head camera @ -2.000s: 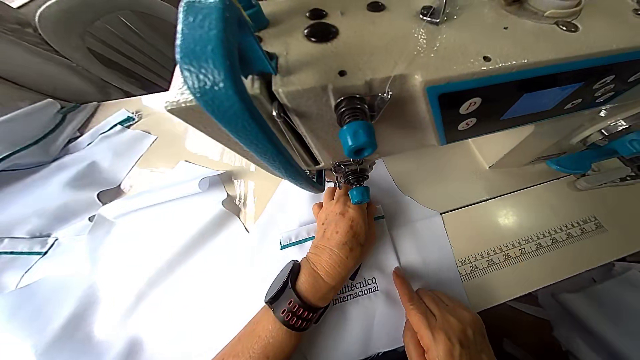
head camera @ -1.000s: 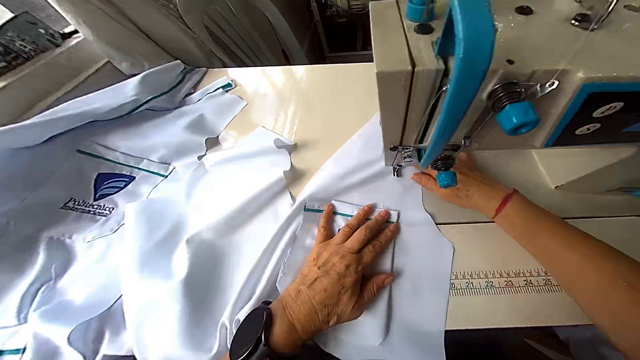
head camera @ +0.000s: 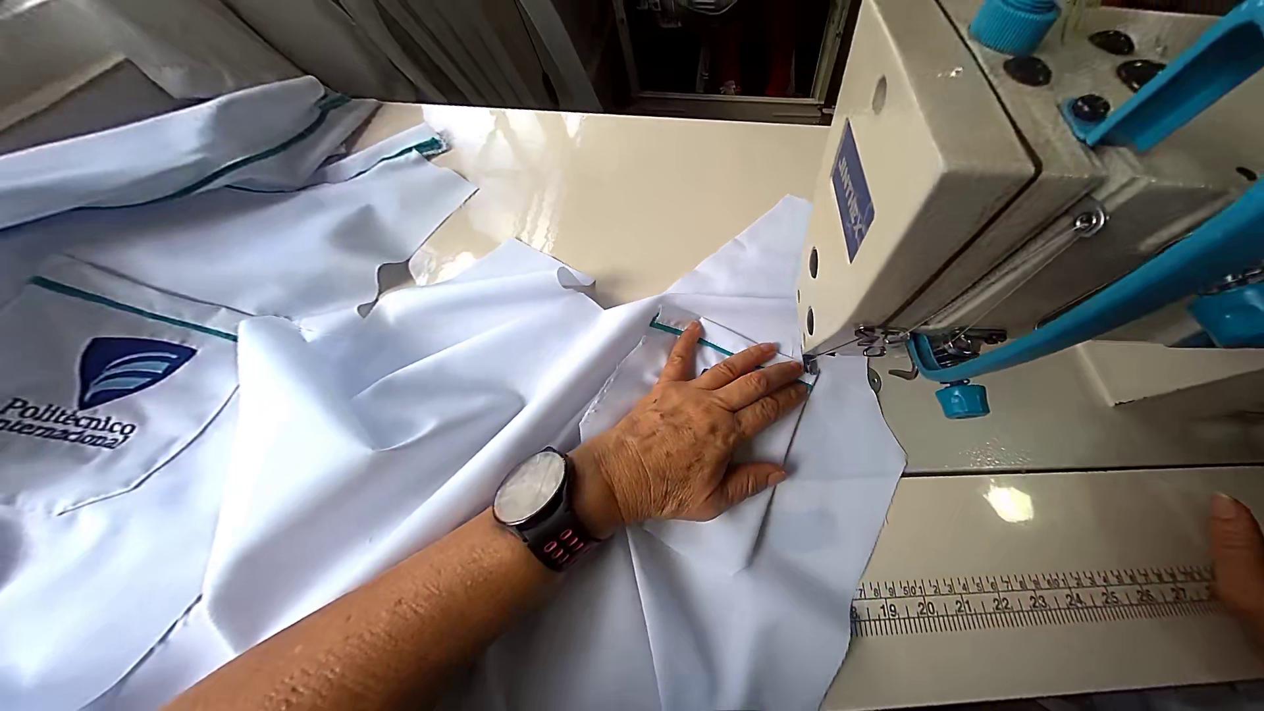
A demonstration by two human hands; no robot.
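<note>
My left hand (head camera: 706, 430), with a watch on its wrist, lies flat with spread fingers on a white fabric panel (head camera: 839, 513). Beneath its fingers is a white pocket piece (head camera: 617, 380) edged with a green strip. The fingertips reach close to the presser foot (head camera: 811, 364) of the sewing machine (head camera: 913, 168), where the pocket's upper corner lies. Only part of my right hand (head camera: 1238, 558) shows at the right edge, beside the printed ruler scale (head camera: 1037, 604); whether it holds anything is hidden.
More white fabric (head camera: 395, 395) spreads over the left of the table (head camera: 632, 158). Further left lies a white garment piece (head camera: 197, 395) with green trim and an embroidered pocket. The machine's blue guard (head camera: 1096, 326) slants across the right side.
My right hand has left the machine's needle area and moved to the right edge. My left hand still rests on the pocket, now with its fingertips close to the presser foot. The view has shifted.
</note>
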